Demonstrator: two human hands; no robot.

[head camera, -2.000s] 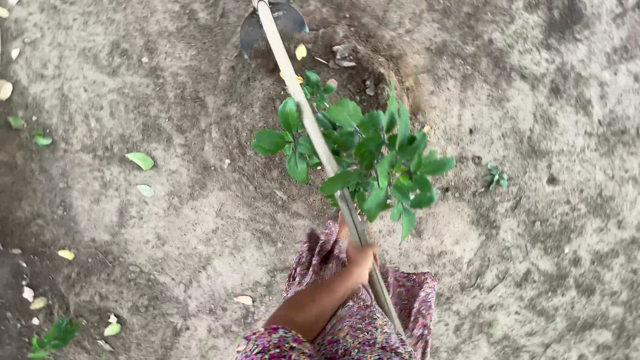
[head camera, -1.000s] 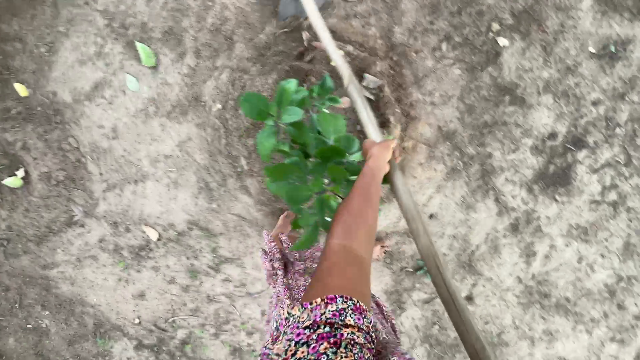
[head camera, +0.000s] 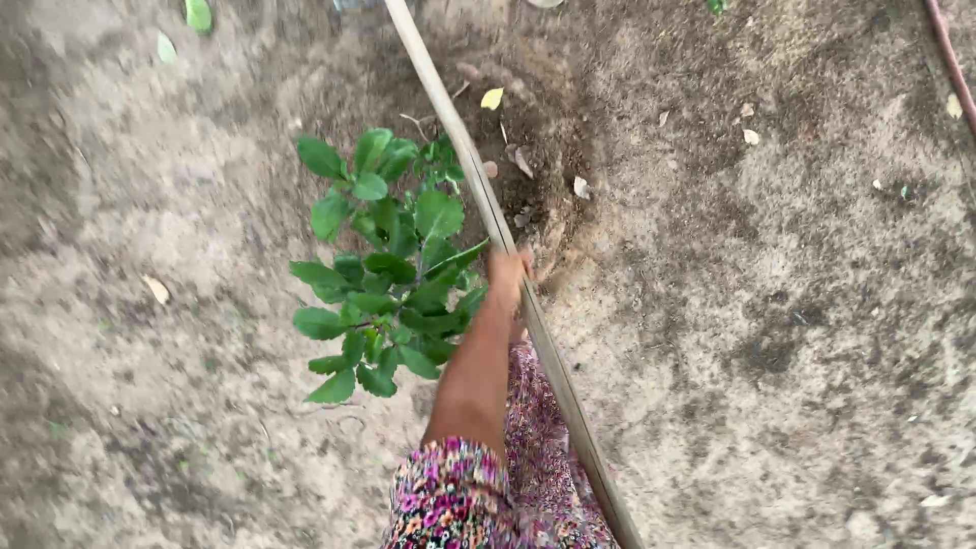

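My left hand (head camera: 507, 274) is closed around the middle of a long wooden hoe handle (head camera: 560, 374). The handle slants from the top edge, left of centre, down to the bottom edge, right of centre. Only a sliver of the metal hoe blade (head camera: 354, 4) shows at the top edge. Beside the handle, on its left, stands a leafy green plant (head camera: 404, 282), with leaves close to my wrist. Loosened brown soil (head camera: 549, 168) curves to the right of the plant and handle. My right hand is out of view.
Dry, pale ground (head camera: 724, 427) surrounds the plant. A yellow leaf (head camera: 492, 98) and several dry leaves lie on the disturbed soil. A thin reddish hose or pipe (head camera: 949, 61) runs along the upper right edge. Below my hand hangs a patterned garment (head camera: 534, 427).
My left hand stays closed on the handle. Since two seconds ago, the handle has passed from lying across the plant to its right side. The blade has mostly left the view at the top.
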